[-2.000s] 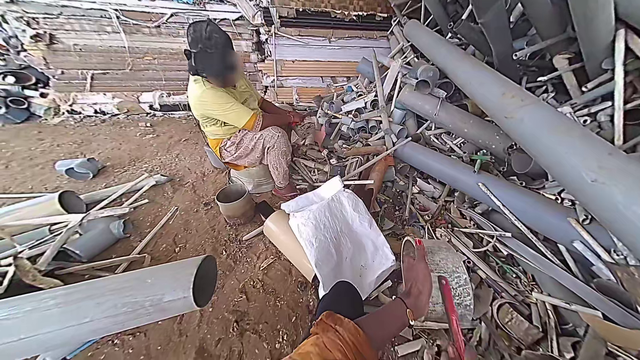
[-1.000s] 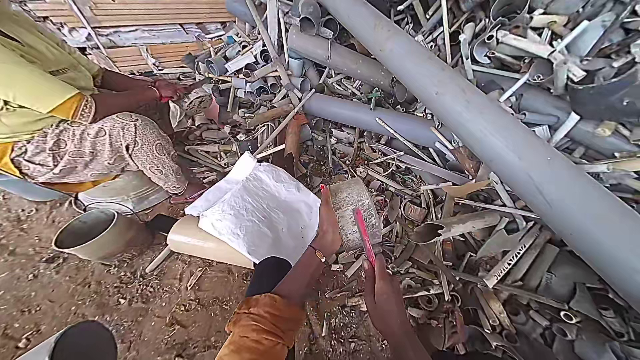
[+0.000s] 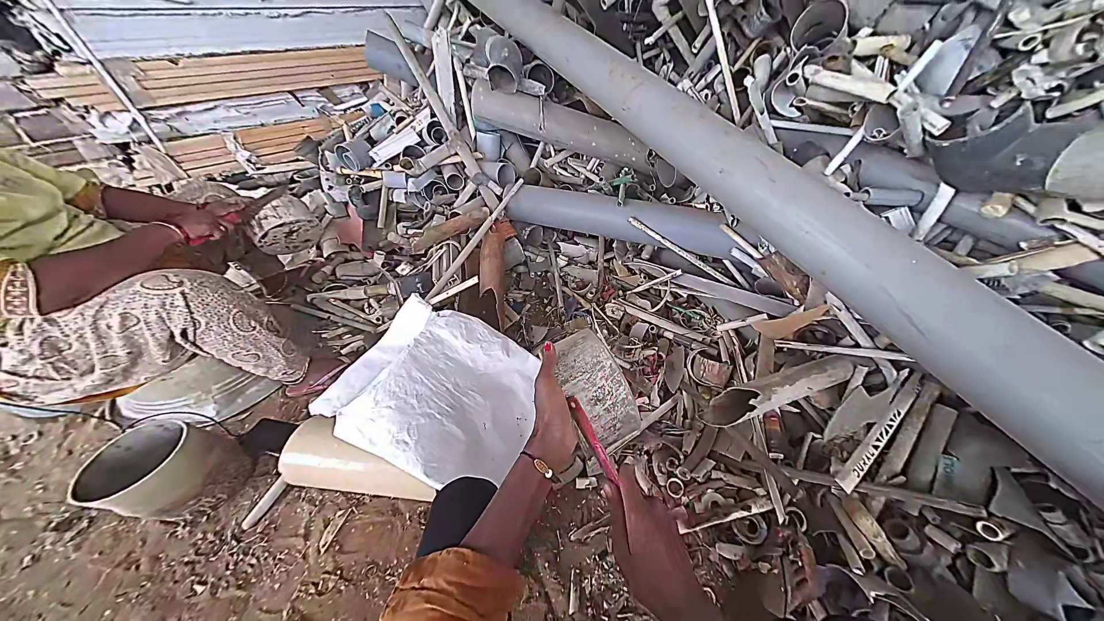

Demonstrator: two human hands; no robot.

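Observation:
My left hand (image 3: 552, 418), with a bracelet at the wrist, is upright between a white woven sheet (image 3: 448, 392) and a worn, round pale block (image 3: 597, 379). Its palm side is mostly hidden, so whether it grips anything is unclear. The sheet drapes over a beige plastic pipe (image 3: 345, 461) on the ground. My right hand (image 3: 642, 526) is closed around the lower end of a slim red tool (image 3: 591, 438), which slants up and left toward my left hand, over the near edge of the block.
Scrap plastic pipe pieces (image 3: 673, 319) heap up ahead and right, under a long grey pipe (image 3: 802, 207). At left a seated person (image 3: 155, 319) holds a red-handled tool near another round block (image 3: 289, 224). A cut pipe ring (image 3: 142, 470) sits on the dirt.
My right hand, not visible two seconds ago, has come into view holding the red tool. The view has swung to the right. The seated person's hands now show beside another block.

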